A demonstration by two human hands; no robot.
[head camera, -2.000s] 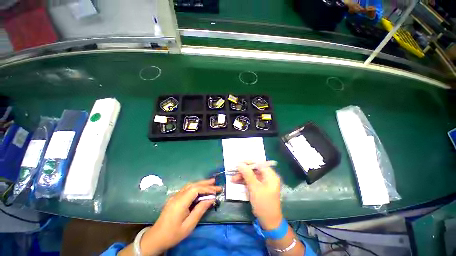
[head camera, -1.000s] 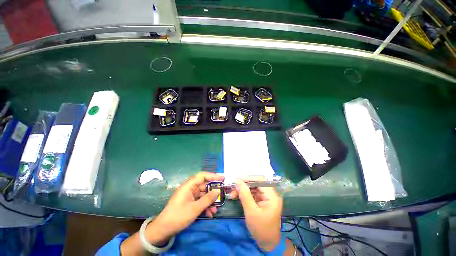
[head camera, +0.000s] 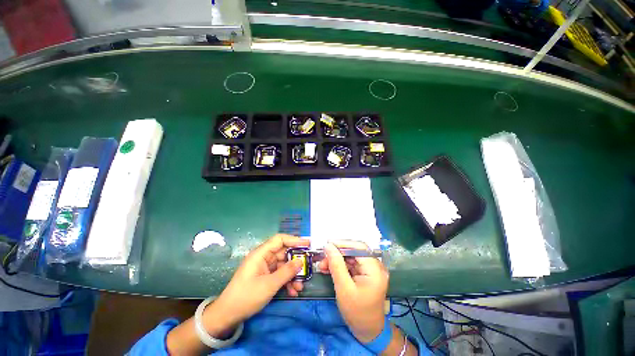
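My left hand (head camera: 261,277) holds a small watch housing (head camera: 300,265) near the bench's front edge, its open side with yellow and dark parts facing up. My right hand (head camera: 358,281) holds thin metallic tweezers (head camera: 356,252), which lie roughly level and point left. The fingertips of my right hand are at the right side of the housing; the tweezer tip is too small to make out. A white adhesive sheet (head camera: 341,208) lies just beyond my hands, with a blue lined patch (head camera: 291,223) at its left.
A black ten-pocket tray (head camera: 297,172) holds housings, one pocket empty. A tilted black box (head camera: 468,192) with white pieces and a bagged white strip pack (head camera: 516,208) are at right. A white scrap (head camera: 209,241), a long white pack (head camera: 125,191) and blue bagged packs (head camera: 78,201) are at left.
Since two seconds ago, the housing has turned open side up and my hands have come together at it. The tweezers have left the sheet. Over the last second the hands have barely moved.
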